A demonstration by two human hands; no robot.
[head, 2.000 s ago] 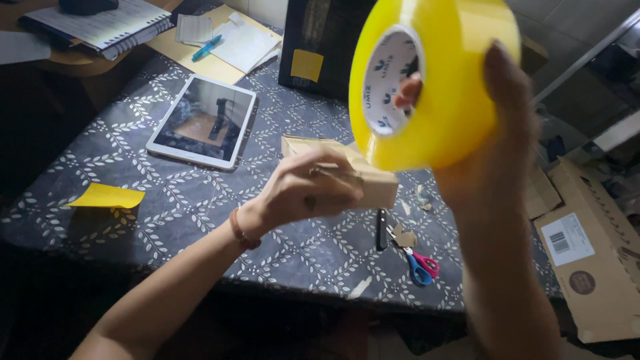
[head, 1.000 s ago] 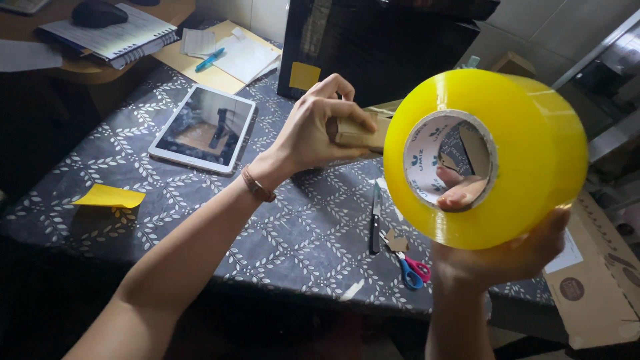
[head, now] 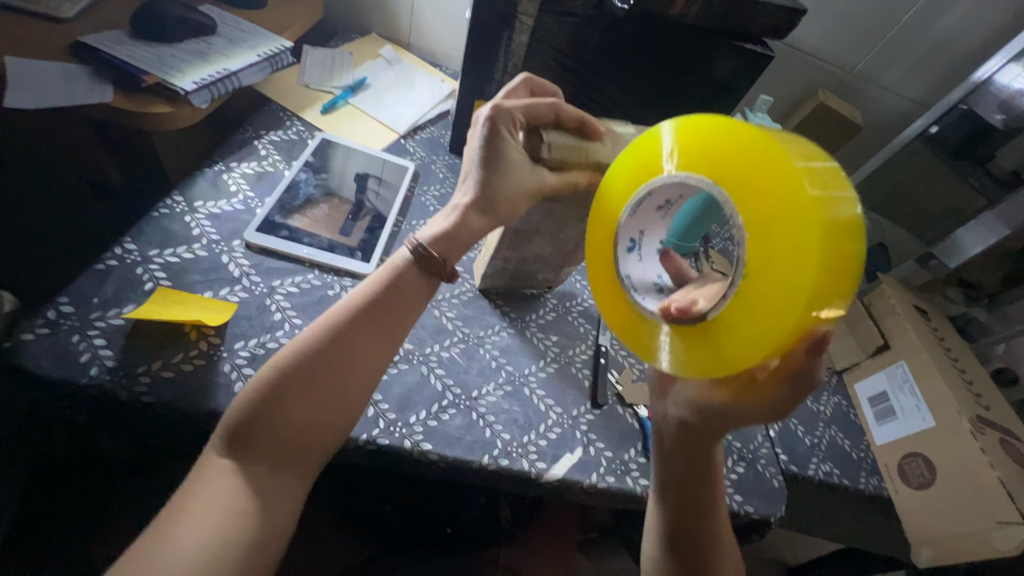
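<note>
My right hand [head: 732,392] grips a large roll of yellow packing tape [head: 792,232] from below, with fingertips showing through its cardboard core [head: 640,248]. To its left, my left hand [head: 524,156], a bracelet at the wrist, pinches the upper part of a small cardboard box [head: 536,244]. The box stands tilted over the patterned tablecloth, and its right side is partly hidden behind the roll. Below the roll lie a black-handled knife [head: 601,372], a scrap of cardboard [head: 632,388] and scissors [head: 645,432], which are mostly hidden by my right hand and forearm.
A white tablet [head: 332,204] lies left of the box, with a yellow sticky note [head: 182,307] nearer the front edge. Behind are papers, a blue pen [head: 344,94], a spiral notebook [head: 192,48] and a large black-wrapped object [head: 640,64]. A cardboard carton [head: 944,448] is at the right.
The tape roll has moved down from the upper right and now covers most of the scissors. The small box has been turned more upright, and my left hand has shifted to its top.
</note>
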